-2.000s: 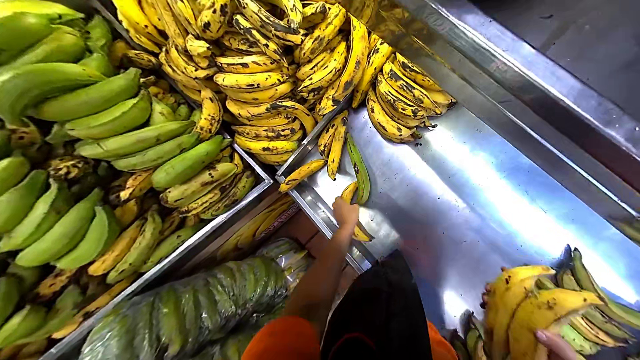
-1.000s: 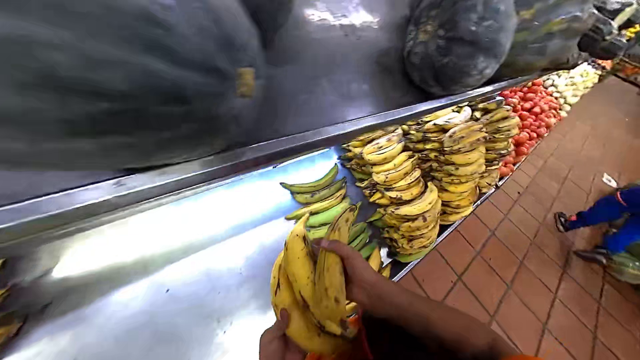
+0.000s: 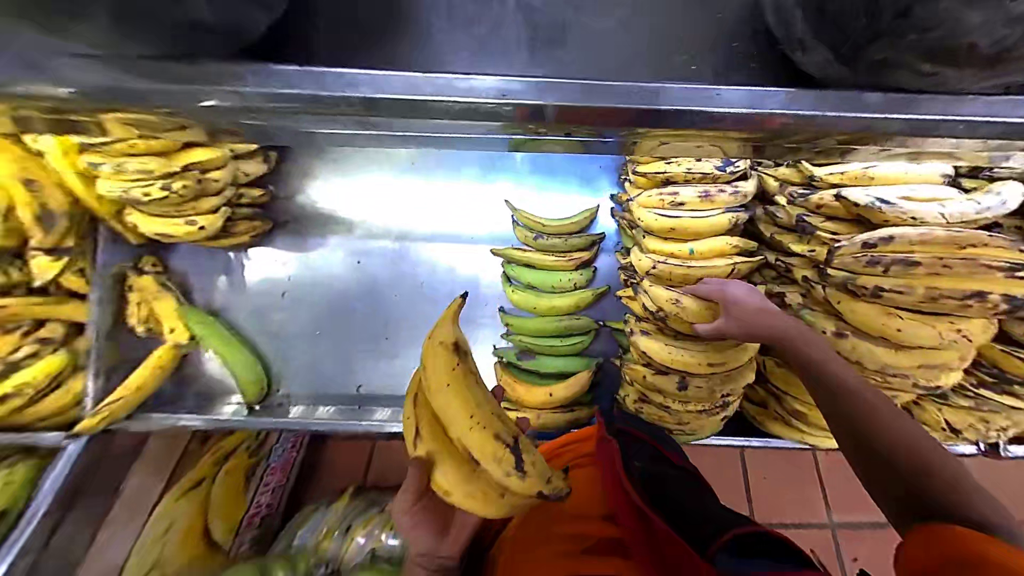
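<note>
A pair or so of large yellow plantains point(image 3: 472, 424) rests in my left hand point(image 3: 440, 508), held in front of the tray's near edge. My right hand point(image 3: 732, 312) is on a yellow plantain point(image 3: 668, 304) in the column of spotted yellow plantains point(image 3: 692, 352), fingers around its right end; whether it is lifted off the column I cannot tell. Between my hands, a column of green and yellow plantains point(image 3: 552, 300) lies on the metal display tray point(image 3: 360, 320). To the right are more piled yellow plantains point(image 3: 920, 272).
At the left, yellow plantains point(image 3: 176, 180) are heaped, with a loose green plantain point(image 3: 228, 352) near the tray's front corner. A metal ledge point(image 3: 512, 92) runs behind. Below lie plastic-wrapped produce point(image 3: 348, 532) and a tiled floor point(image 3: 792, 488).
My right hand has left the plantains I held with both hands and moved to the yellow column. My left hand still holds large yellow plantains. The view has swung considerably.
</note>
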